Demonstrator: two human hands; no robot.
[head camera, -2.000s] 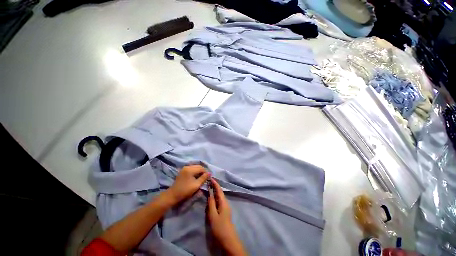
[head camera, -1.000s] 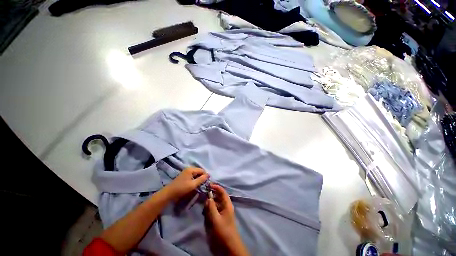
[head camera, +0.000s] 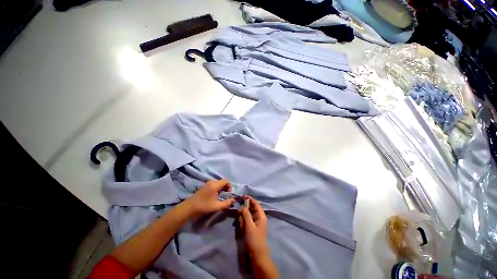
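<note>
A light blue-grey shirt lies flat on the table, collar to the left, on a black hanger whose hook sticks out at the neck. My left hand pinches the button placket near mid-chest between thumb and fingers. My right hand pinches the placket just to the right of it, fingertips close to the left ones. The placket is slightly lifted between them. The button at the fingertips is too small to make out.
A second blue-grey shirt on a hanger lies beyond. A dark brush is at the far side. White strips in plastic, a clear bag with tan bands and a round tub lie on the right.
Both hands have shifted a little to the right along the placket. The fingertips of both hands still pinch the fabric close together.
</note>
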